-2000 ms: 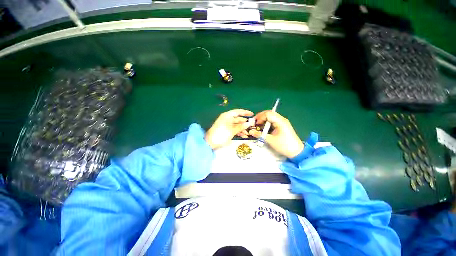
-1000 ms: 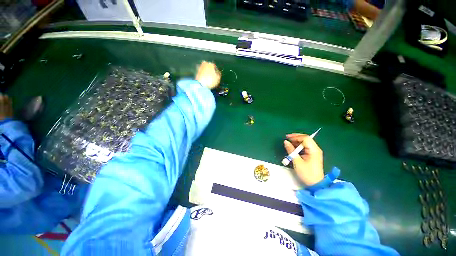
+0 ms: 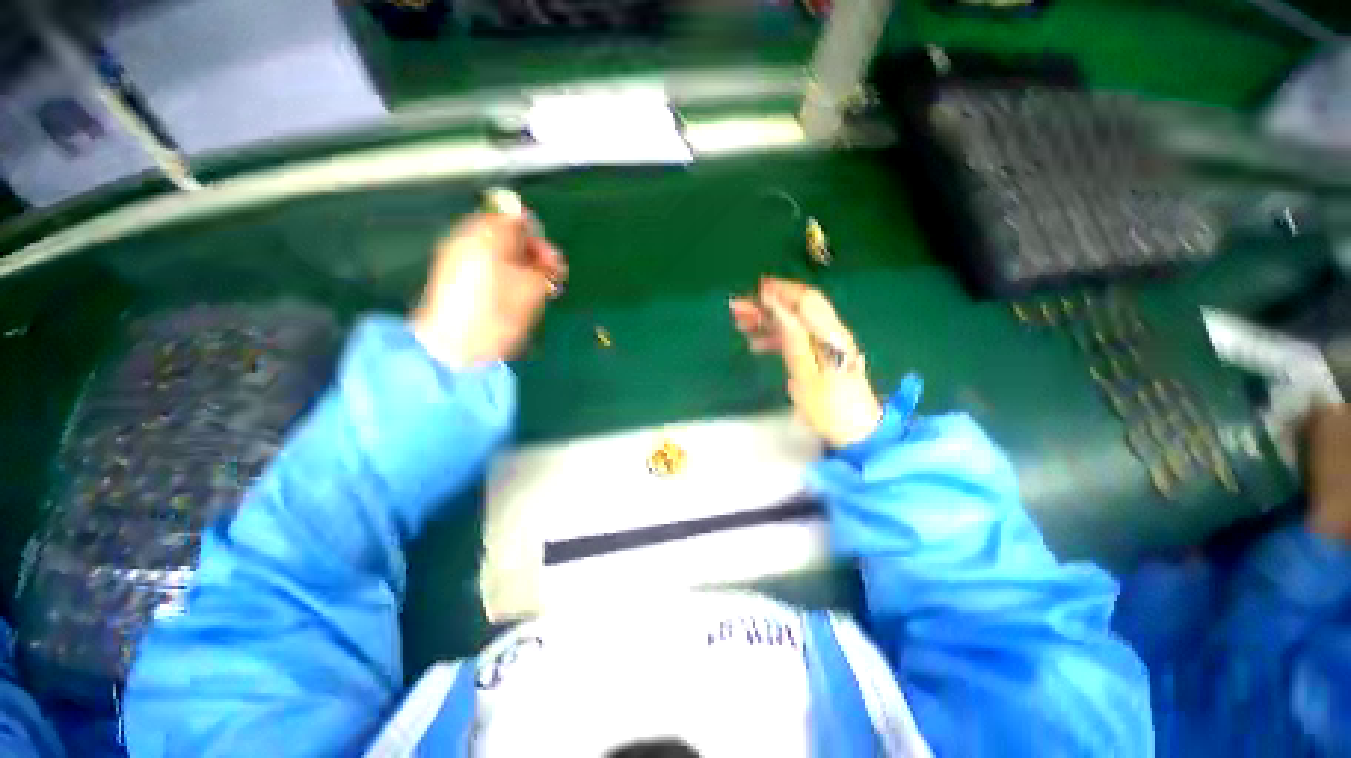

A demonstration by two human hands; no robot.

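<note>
My left hand (image 3: 494,284) is over the green belt at upper left, blurred, fingers bent. A small whitish module (image 3: 504,200) shows just beyond its fingers; whether they touch it or hold anything is unclear. My right hand (image 3: 812,356) is above the belt beyond the mat, fingers curled; a thin dark bit shows against it, but I cannot tell what it holds. A gold round patch of small parts (image 3: 667,459) lies on the white mat (image 3: 511,518) with its black strip. A tiny gold part (image 3: 603,338) lies on the belt between my hands.
Clear blister trays (image 3: 178,444) lie at left and a dark stack (image 3: 1059,185) at upper right. Another module (image 3: 816,242) sits beyond my right hand. Curved parts (image 3: 1148,393) lie in columns at right. A neighbour's hand (image 3: 1326,467) and white paper (image 3: 1267,356) are at far right.
The view has swung. My left hand has come back from its far reach over the belt. My right hand's fingers now point up and left, and the white pen-like tool no longer shows clearly.
</note>
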